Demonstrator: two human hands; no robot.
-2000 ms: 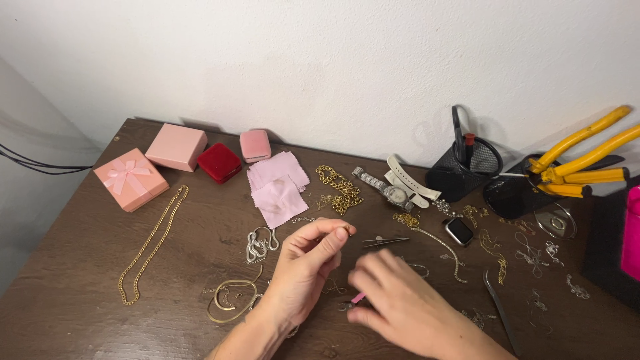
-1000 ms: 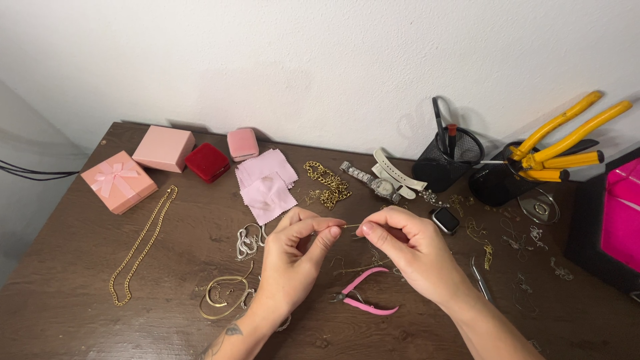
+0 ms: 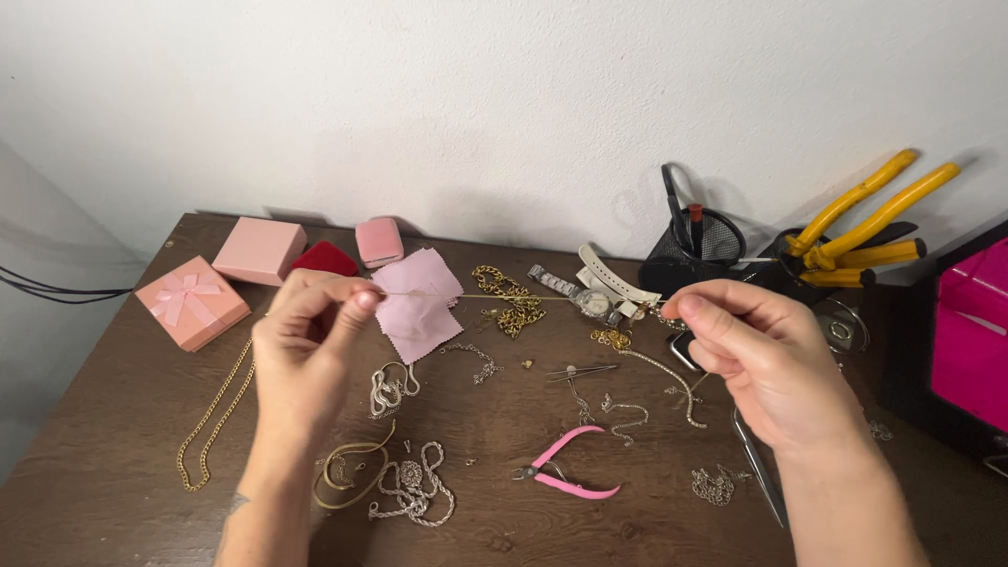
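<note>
A thin gold-coloured chain (image 3: pixel 504 297) is stretched almost level between my hands, above the table. My left hand (image 3: pixel 319 331) pinches one part between thumb and forefinger, in front of the red box (image 3: pixel 324 258) and beside the pink cloth (image 3: pixel 417 303). My right hand (image 3: pixel 744 339) pinches the chain at the right, and a short length shows below that hand. Pink-handled nippers (image 3: pixel 571 465) lie on the table with their handles spread. Tweezers (image 3: pixel 583 372) lie behind them. A silver-coloured rope chain (image 3: pixel 429 492) is to the nippers' left.
Pink boxes (image 3: pixel 260 248) stand at the back left, near a gold-coloured chain (image 3: pixel 193 441). A watch (image 3: pixel 592 303) and more chains lie behind the nippers. Mesh holders (image 3: pixel 701 244) with yellow-handled tools stand at the back right, beside a black and magenta container (image 3: pixel 972 323).
My right hand has let go of the pink nippers, which now lie on the table. Both hands have moved apart, with the thin chain stretched between them.
</note>
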